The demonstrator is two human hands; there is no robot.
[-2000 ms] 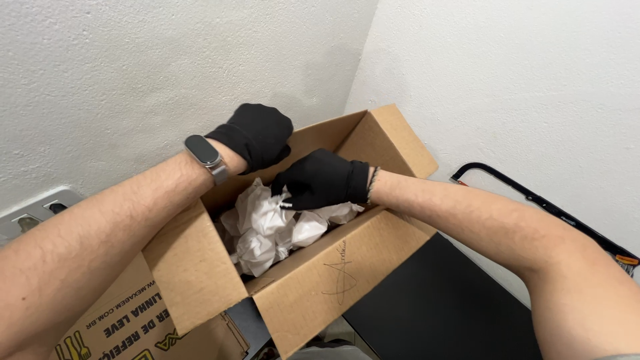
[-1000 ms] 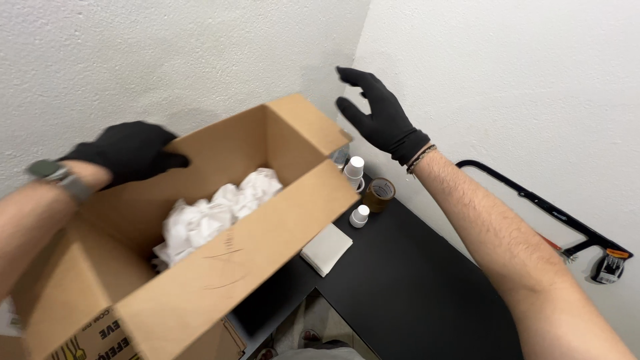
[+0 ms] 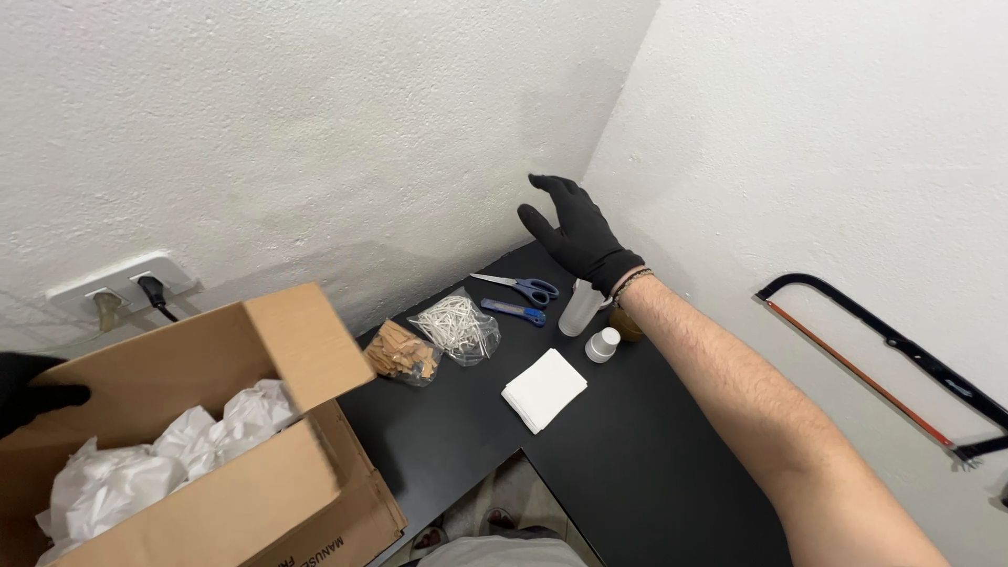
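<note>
At the left edge, my left hand (image 3: 35,392), in a black glove, grips the far wall of an open cardboard box (image 3: 213,339). Crumpled white paper (image 3: 118,480) lies inside the box. My right hand (image 3: 579,232), gloved in black too, is held over the back corner of the black table with thumb and fingers apart and nothing in it. Below it are a translucent plastic cup stack (image 3: 583,309), small white cups (image 3: 602,345) and a partly hidden roll of brown tape (image 3: 625,324). Blue-handled scissors (image 3: 535,290) and a blue utility knife (image 3: 513,311) lie just left of these.
A bag of white twist ties (image 3: 457,327) and a bag of brown pieces (image 3: 403,354) lie near the wall. A stack of white paper (image 3: 545,390) sits on the black table (image 3: 654,441). Another cardboard box (image 3: 366,488) is under the open one. A hacksaw (image 3: 890,342) hangs at right; wall sockets (image 3: 118,293) are at left.
Two seconds ago both hands were at the box, the right one on the crumpled paper. The box has moved left with my left hand, uncovering the table items. My right hand came away from it.
</note>
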